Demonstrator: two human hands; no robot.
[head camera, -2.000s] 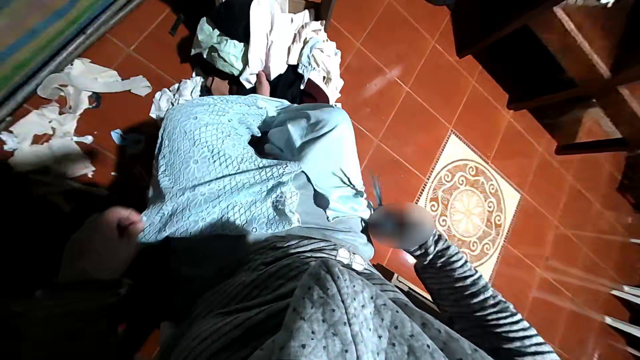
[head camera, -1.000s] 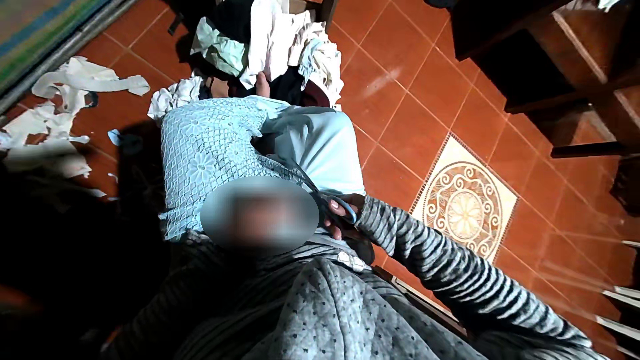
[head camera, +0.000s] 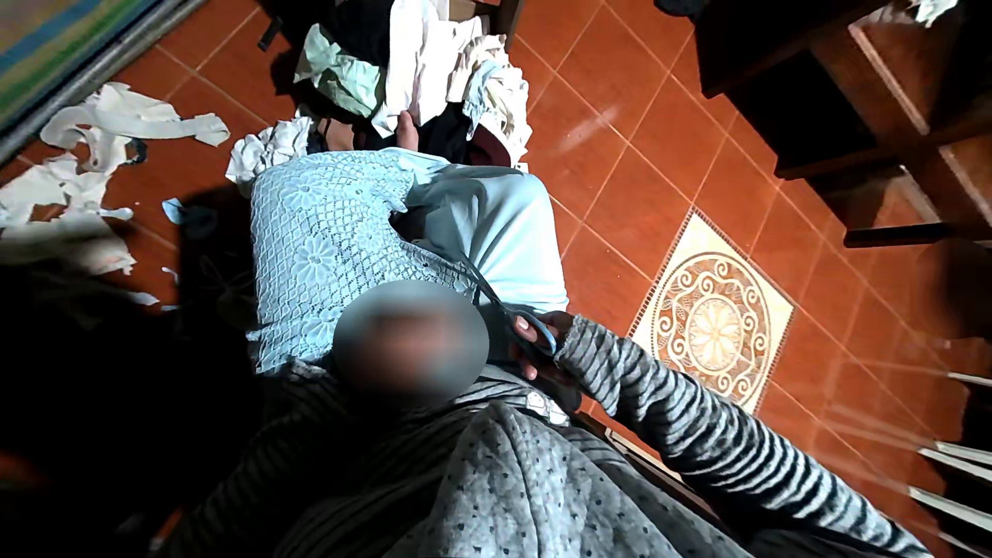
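A light blue garment with floral lace (head camera: 314, 240) and a plain smooth part (head camera: 508, 232) lies spread over my lap. My right hand (head camera: 542, 341), in a striped sleeve, holds scissors (head camera: 496, 293) by the blue-rimmed handles. Their dark blades point up and left along the lace edge, over the cloth; how far apart they are cannot be told. A blurred patch covers my left hand (head camera: 411, 345), at the lower edge of the lace just left of the scissors; its fingers and grip are hidden.
Crumpled white, pale green and dark cloths (head camera: 422, 62) lie heaped beyond my lap, by my bare feet. White cloth scraps (head camera: 85, 178) lie on the red tile floor at left. A dark wooden shelf unit (head camera: 868, 147) stands at upper right, near a patterned tile inset (head camera: 714, 314).
My left hand has moved right, from the garment's left side to its lower middle. The scissors, earlier low at the garment's right side, now reach over the cloth with my right hand.
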